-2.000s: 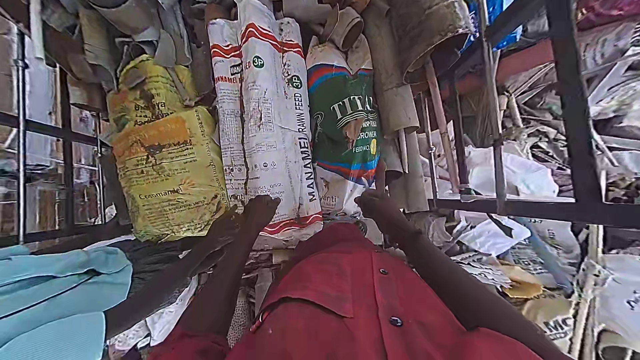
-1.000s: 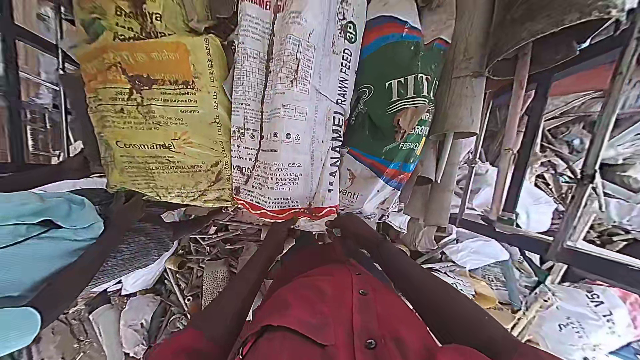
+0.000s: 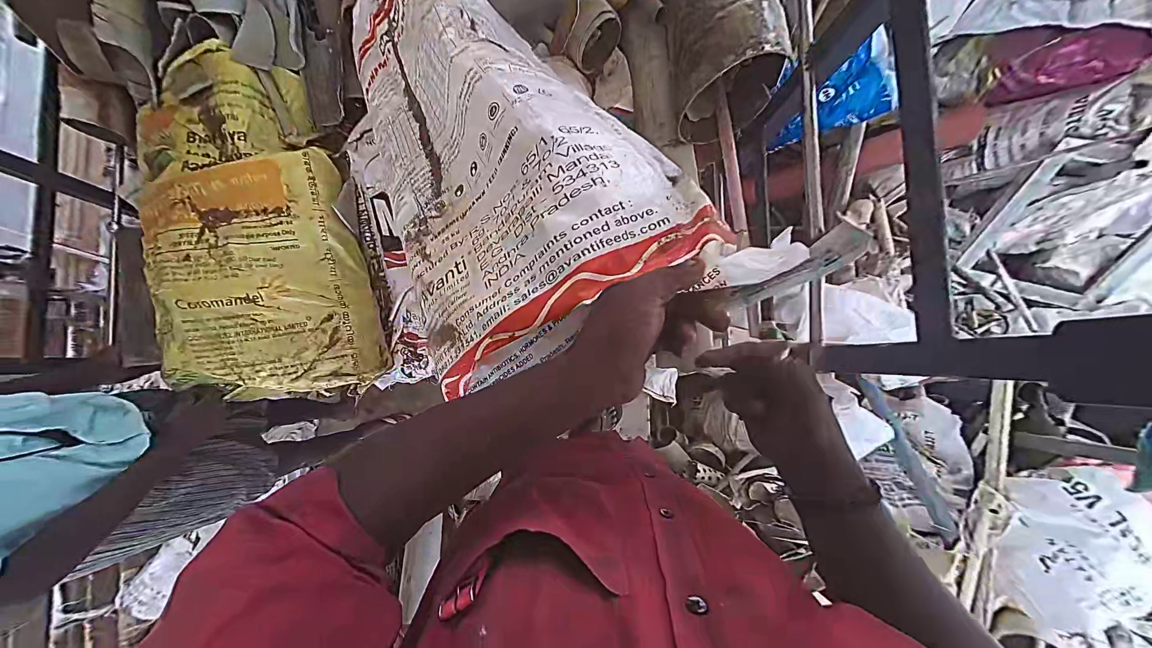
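Note:
A white printed woven feed sack (image 3: 540, 180) with a red band slants down in front of me. My left hand (image 3: 652, 319) is closed on its lower right corner, where the fabric bunches. My right hand (image 3: 765, 373) is just below and to the right, fingers pointing toward the left hand, with nothing clearly seen in it. A white and grey strip (image 3: 801, 265), perhaps part of a sack, juts out to the right above my right hand; what holds it is unclear. A yellow printed sack (image 3: 256, 270) stands left of the white one.
Black metal bars (image 3: 918, 180) form a frame on the right, with more at the left. Pipe pieces (image 3: 733, 67) lie behind the sacks. Loose scrap covers the ground below. Another person's arm and light blue cloth (image 3: 67, 450) are at the left; a white sack (image 3: 1071, 549) lies lower right.
My hands have moved right from the bottom edge of the white sack, whose lower corner is now pulled up and to the right. The green sack seen earlier beside it no longer shows.

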